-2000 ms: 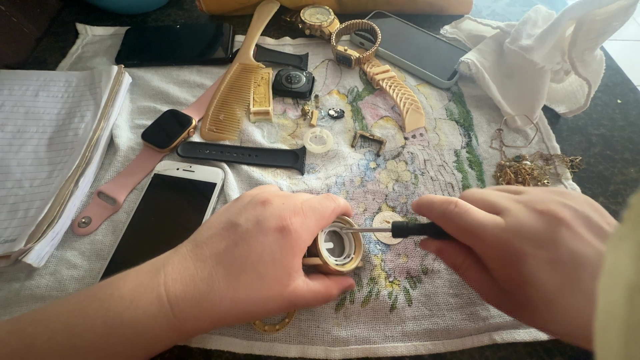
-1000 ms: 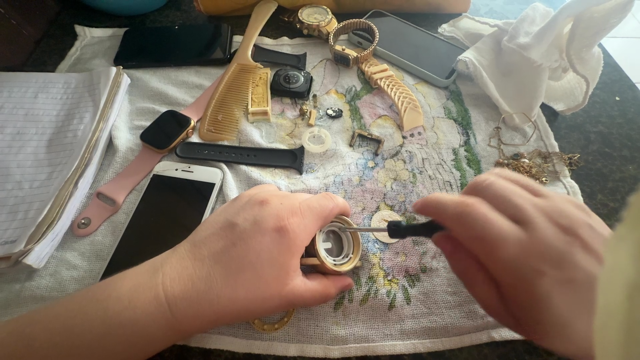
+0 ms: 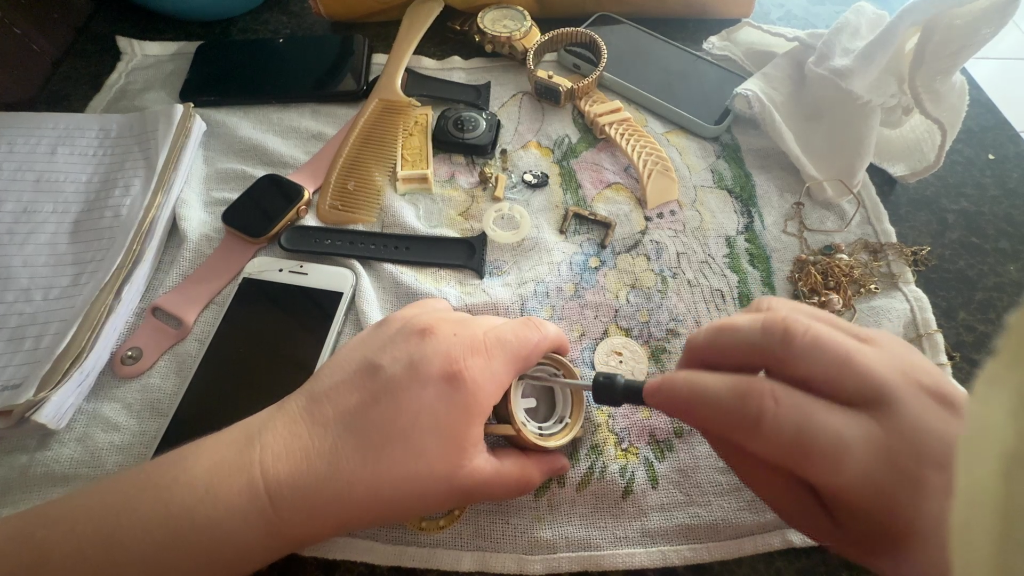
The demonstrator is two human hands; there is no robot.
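My left hand (image 3: 448,392) grips a gold-coloured watch case (image 3: 548,404), its open round side tilted up and a white ring seated inside. My right hand (image 3: 808,408) holds a small screwdriver (image 3: 616,390) by its black handle; the metal shaft reaches over the rim into the case, against the inner ring. Just behind the screwdriver, a pale round watch dial (image 3: 621,357) lies on the flowered cloth. Part of a gold-coloured ring (image 3: 438,520) shows below my left wrist. A translucent plastic ring (image 3: 506,222) and a metal buckle-shaped piece (image 3: 588,226) lie farther back.
Left are a lined notebook (image 3: 72,240), a white phone (image 3: 264,344) and a smartwatch with pink strap (image 3: 266,208). Behind lie a black strap (image 3: 384,246), a comb (image 3: 364,160), a watch body (image 3: 466,132), gold watches and other phones. Tangled chains (image 3: 836,280) and white cloth (image 3: 848,88) are right.
The screwdriver tip stays inside the watch case while my right hand has shifted slightly around the handle. My left hand keeps the case in about the same place.
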